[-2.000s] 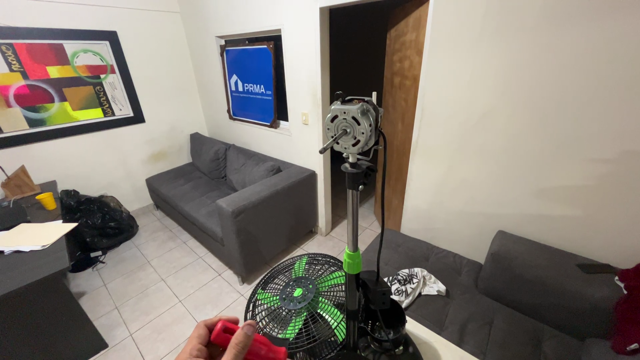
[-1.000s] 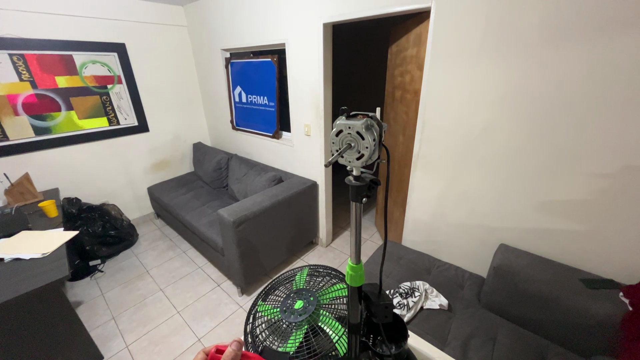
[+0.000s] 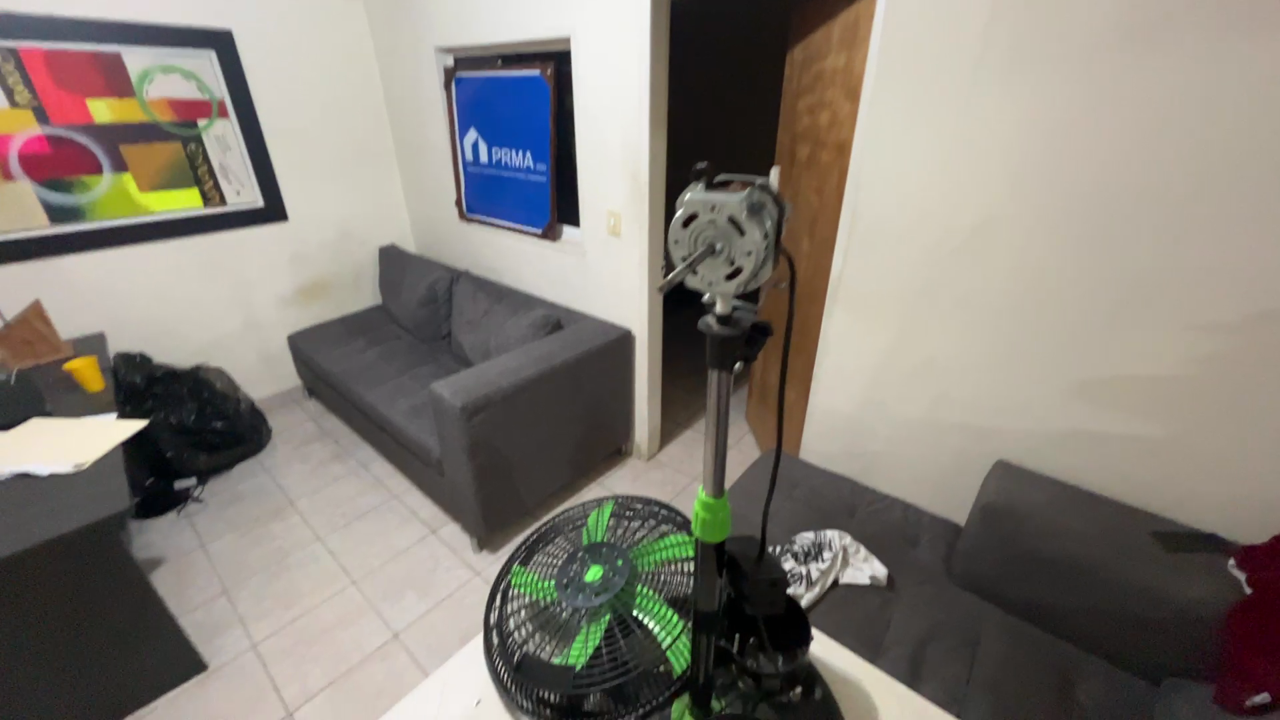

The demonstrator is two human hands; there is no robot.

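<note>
Neither my left hand nor my right hand shows in the head view now. A pedestal fan's bare metal motor (image 3: pixel 722 240), its shaft pointing forward and left, sits atop an upright pole (image 3: pixel 716 430). A bright green collar (image 3: pixel 712 516) rings the pole, and a black cord (image 3: pixel 783 410) hangs from the motor down its right side. Left of the pole stands the black wire fan grille (image 3: pixel 500 600) with green blades (image 3: pixel 658 625) inside. Black fan parts (image 3: pixel 765 625) crowd around the foot of the pole, on a pale tabletop (image 3: pixel 440 690).
A grey sofa (image 3: pixel 540 430) stands beyond the fan, another grey sofa (image 3: pixel 1060 590) at the right with a white printed cloth (image 3: pixel 835 565) on it. A dark desk (image 3: pixel 80 580) with papers (image 3: pixel 65 440) is at the left, beside a black plastic bag (image 3: pixel 200 420).
A hand holding a red object was at the bottom edge two seconds ago, lower and partly cut off one second ago, and is out of view now. The fan parts look unchanged.
</note>
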